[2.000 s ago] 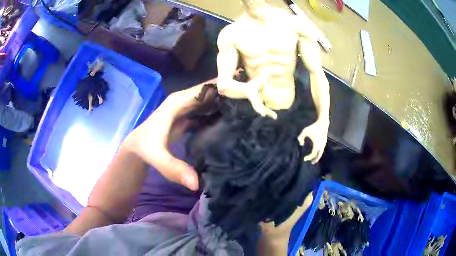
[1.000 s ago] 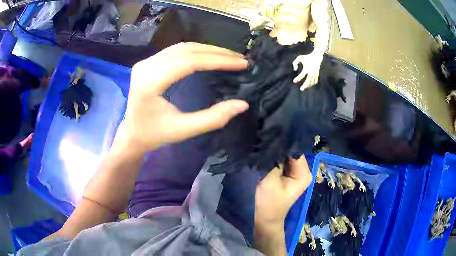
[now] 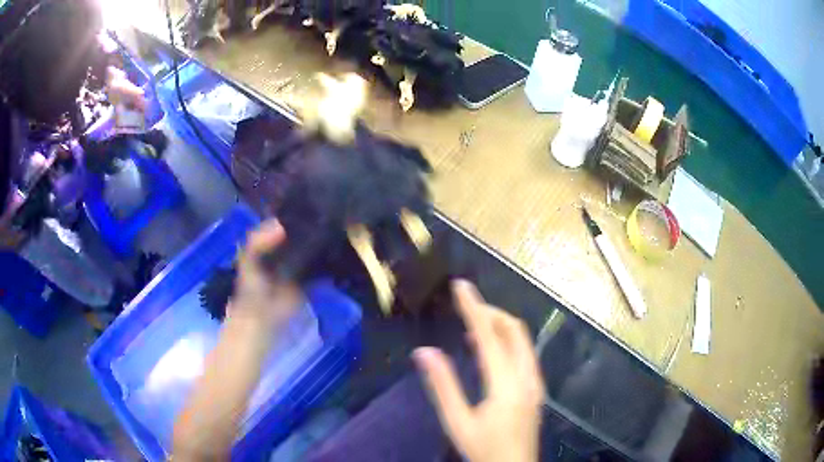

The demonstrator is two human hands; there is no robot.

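A figure (image 3: 348, 194) with a cream body and ragged black cloth is held up left of centre, blurred. Its two cream legs point down toward me. My left hand (image 3: 266, 280) holds it at its left side, with some fingers hidden behind the cloth. My right hand (image 3: 488, 374) is open and empty, below and to the right of the figure, fingers apart. Below the figure, a blue tray (image 3: 339, 316) with a white liner has a piece of black cloth at its upper left, partly hidden by my left hand.
Black-clothed figures (image 3: 411, 54) lie at the bench's far left beside a phone (image 3: 491, 79). White bottles (image 3: 553, 72), a brown holder (image 3: 637, 149), a tape roll (image 3: 652, 227), a knife (image 3: 614, 263) and a white strip (image 3: 701, 314) are on the bench. Another person's hand (image 3: 126, 95) shows upper left.
My view has swung left along the bench. The figure has moved left, toward the left tray, and turned. My right hand has let go of the cloth and opened; my left hand now holds the figure.
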